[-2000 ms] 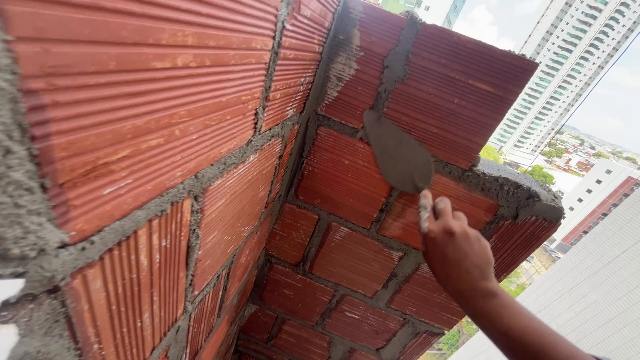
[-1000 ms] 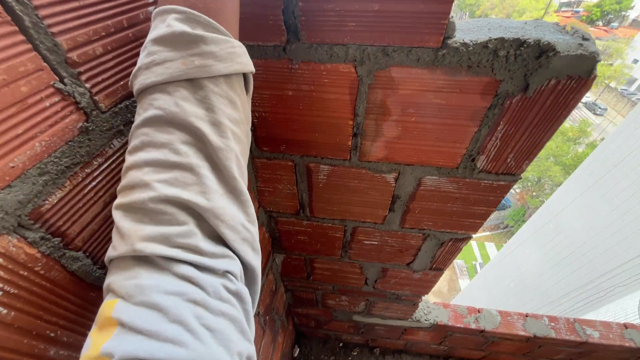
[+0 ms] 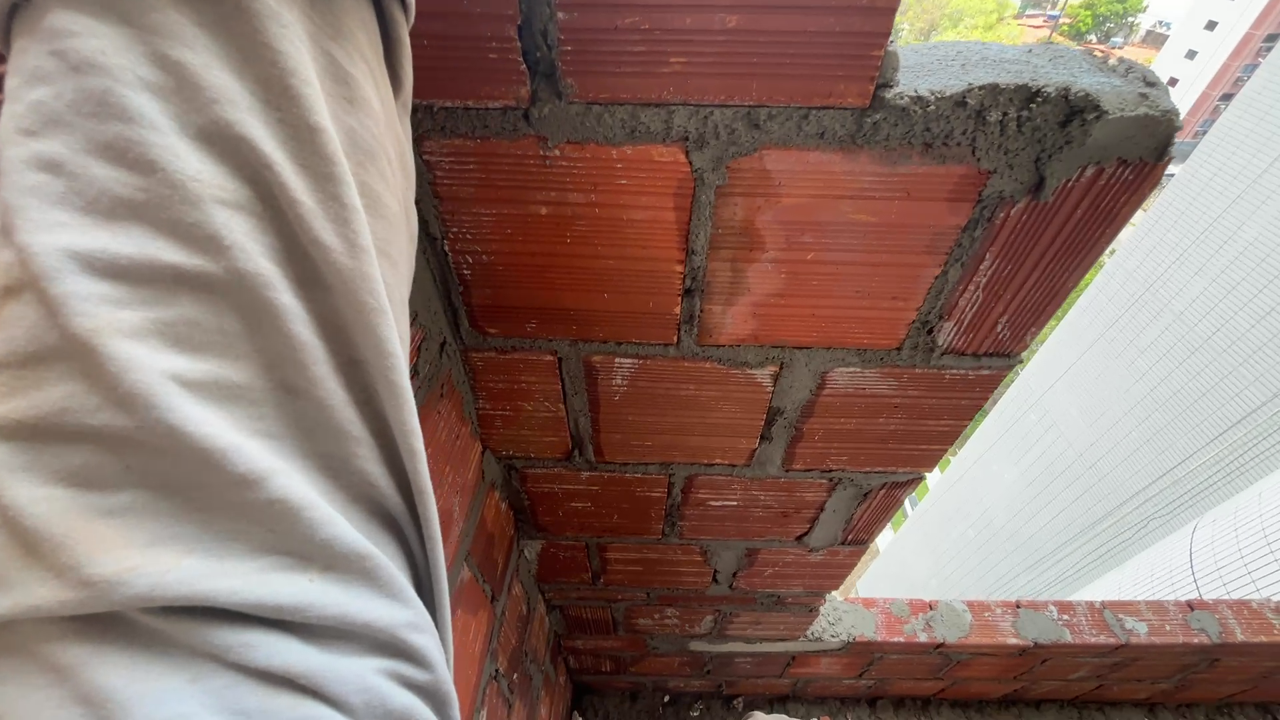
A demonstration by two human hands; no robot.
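A light grey sleeve [image 3: 220,400] fills the left side of the head view, close to the camera, and hides part of the brickwork. Neither of my hands can be made out. Beyond the sleeve stands a wall of ribbed red hollow clay bricks [image 3: 565,240] with grey mortar joints [image 3: 695,250]. A thick bed of mortar [image 3: 1040,110] lies on the stepped top at the wall's outer end, beside an upper brick [image 3: 725,50]. The trowel is out of sight.
A second brick wall [image 3: 450,440] meets this one at an inner corner. A low brick parapet [image 3: 1070,622] with mortar patches runs along the lower right. Past the wall's edge is a drop, with a pale tiled building facade [image 3: 1130,400] and trees [image 3: 1100,18] outside.
Two seconds ago a hand held a mortar-coated trowel against the upper wall; neither shows now. The sleeve has since come in at the left and covers more than one second ago.
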